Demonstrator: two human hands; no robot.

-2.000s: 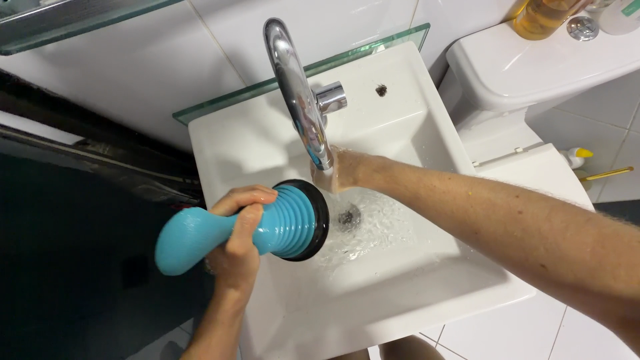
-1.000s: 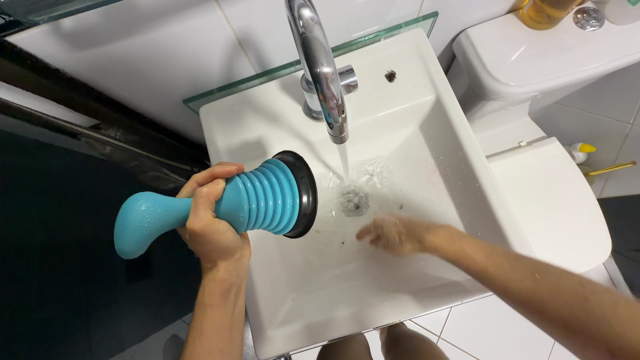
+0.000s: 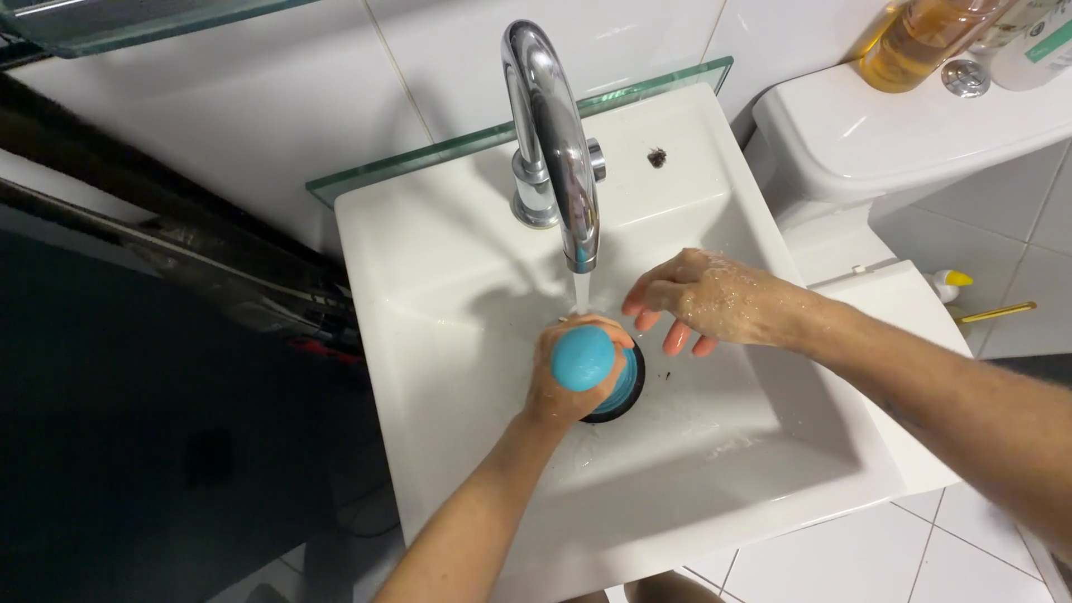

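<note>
My left hand [image 3: 563, 381] grips the handle of a blue plunger [image 3: 583, 358], which stands upright in the white ceramic sink [image 3: 469, 419] with its black rim low in the basin. The drain is hidden under the plunger and hand. Water runs from the chrome faucet [image 3: 578, 193] just behind the left hand. My right hand [image 3: 699, 301] hovers wet over the basin, right of the plunger, fingers apart and holding nothing.
A green-edged glass shelf [image 3: 419, 162] lies behind the sink. The toilet tank [image 3: 837, 126] at the right bears an amber bottle [image 3: 913, 50] and other bottles. A dark glossy panel [image 3: 151, 402] fills the left side. Beside the toilet is a yellow-capped bottle [image 3: 948, 283].
The left hand has brought the plunger from the sink's left side into the basin and turned it upright. My right hand, under the faucet at first, then low in the basin, is now at the plunger's right.
</note>
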